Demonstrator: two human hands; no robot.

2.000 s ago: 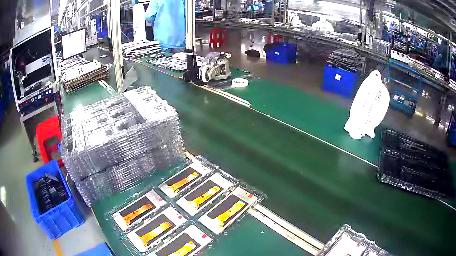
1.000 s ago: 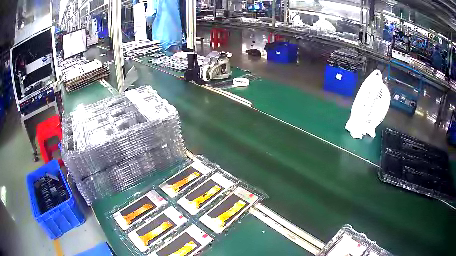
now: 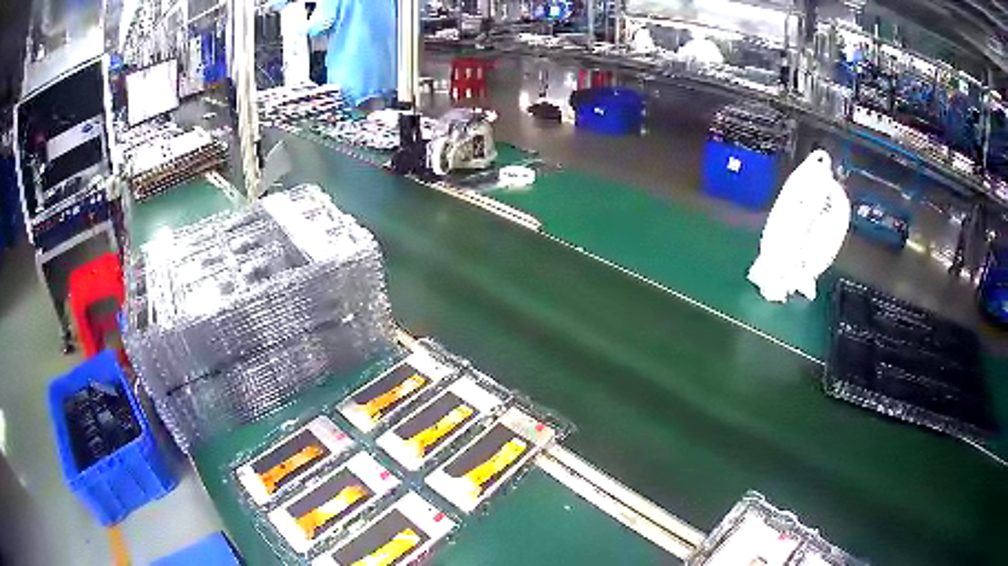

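A clear six-pocket tray [image 3: 411, 482] lies flat on the green bench at the lower middle. It holds phone screens [image 3: 478, 461] in two rows, backs up, each with an orange flex cable on a dark area. The nearest screen is cut by the bottom edge. Some screens show a small red mark at one end. Part of another clear tray [image 3: 763, 540] with a pale screen shows at the bottom right edge. Neither my left hand nor my right hand is in the picture.
A tall stack of clear blister trays [image 3: 260, 304] stands behind the tray. The dark green belt [image 3: 619, 321] runs diagonally past it. Across it are a black tray [image 3: 912, 359], a white covered object [image 3: 804, 227] and a small pale machine [image 3: 464, 144]. A blue bin [image 3: 122, 475] sits at left.
The whole view has shifted slightly, so things appear a little further left and up. The trays and screens have not visibly moved on the bench.
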